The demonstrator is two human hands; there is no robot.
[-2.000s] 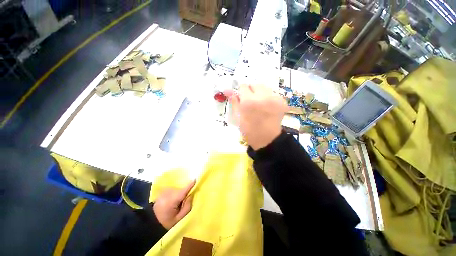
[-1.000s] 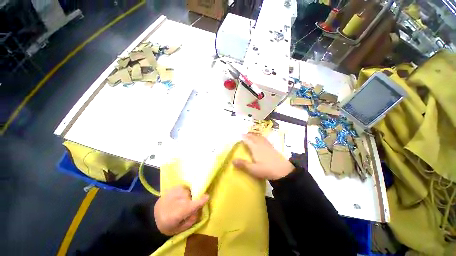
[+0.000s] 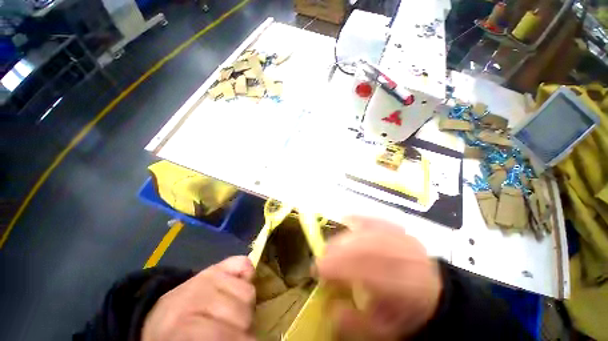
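A yellow tote bag (image 3: 308, 318) is held open at the table's front edge, with its brownish inside showing. My left hand (image 3: 208, 303) is closed on the left side of the bag's yellow top edge. My right hand (image 3: 383, 276) is blurred and holds the right side of the top edge. A yellow looped strap (image 3: 275, 212) shows between the hands at the table edge. The sewing machine head (image 3: 400, 110) stands beyond, with red-and-black snips (image 3: 395, 88) lying against it. A brass-yellow clamp (image 3: 391, 157) sits below the head, away from the bag.
Tan tabs (image 3: 247, 78) lie piled at the back left, and tabs with blue bits (image 3: 510, 205) lie at right. A control panel (image 3: 557, 126) tilts at right before heaped yellow bags (image 3: 587, 206). A blue bin (image 3: 217, 220) with yellow pieces stands below the left table edge.
The bag has come away from the machine towards me and now shows its inside. Both hands have moved lower and now hold its top edge apart. The view has shifted, so the table sits further right.
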